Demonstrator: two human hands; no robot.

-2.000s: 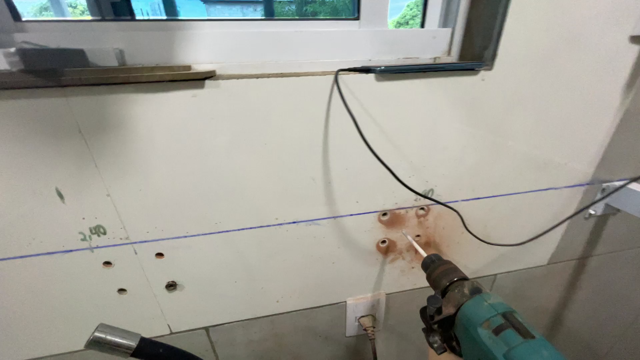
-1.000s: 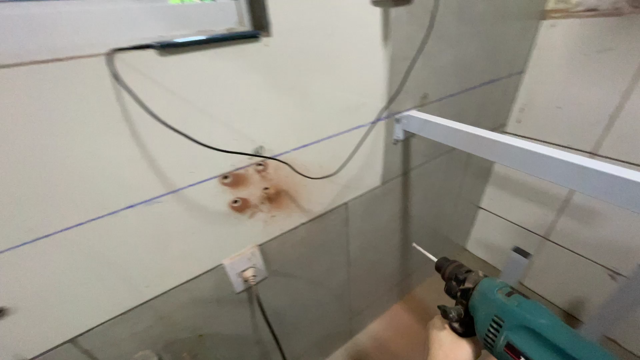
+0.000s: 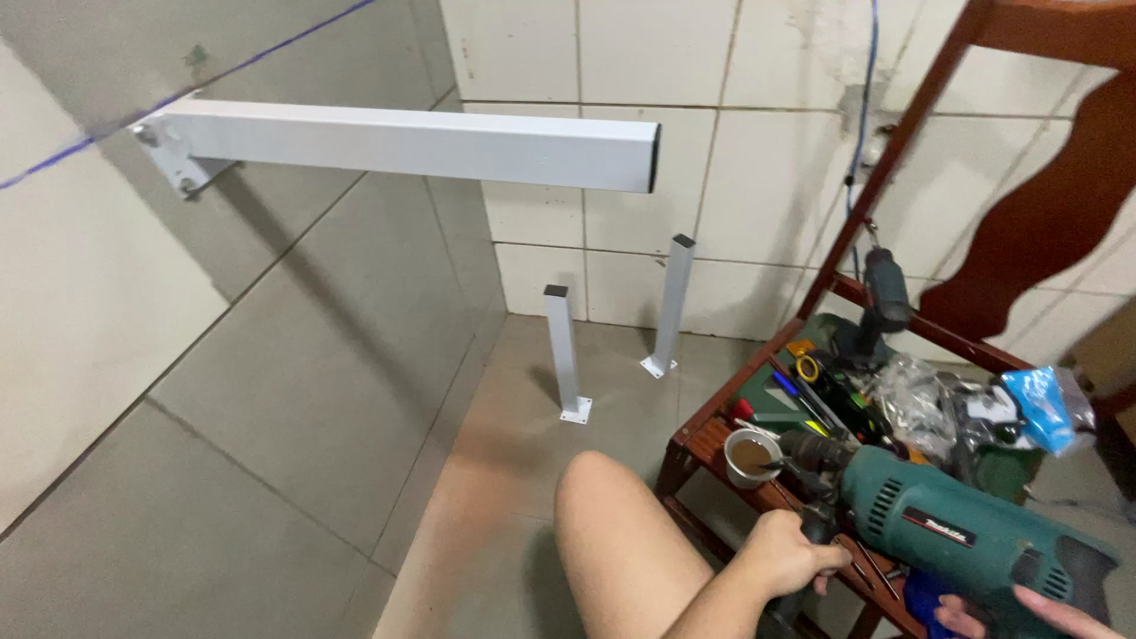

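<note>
A teal Makita rotary hammer drill (image 3: 958, 532) is held over the seat of a wooden chair (image 3: 706, 444) at the lower right. My left hand (image 3: 790, 555) is closed around its black side handle. At the drill's rear, my right hand (image 3: 1021, 612) is partly cut off by the frame edge; fingers show on both sides of the rear grip. The drill's front end is beside a small cup of brown liquid (image 3: 752, 454), and its bit lies over or near that cup. Loose drill bits (image 3: 874, 568) lie on the chair's edge below the drill.
A white metal bracket (image 3: 417, 146) juts from the tiled wall. Two more brackets (image 3: 563, 355) (image 3: 672, 306) stand upright on the floor. The chair also bears a cordless drill (image 3: 883, 293), pens (image 3: 803, 399), clear plastic bags (image 3: 919, 404) and other tools. My bare knee (image 3: 599, 497) is beside the chair.
The view has swung right and down. The drill, earlier pointed at dusty holes in the wall and then away from them, is now over the chair. My left hand now shows on the side handle.
</note>
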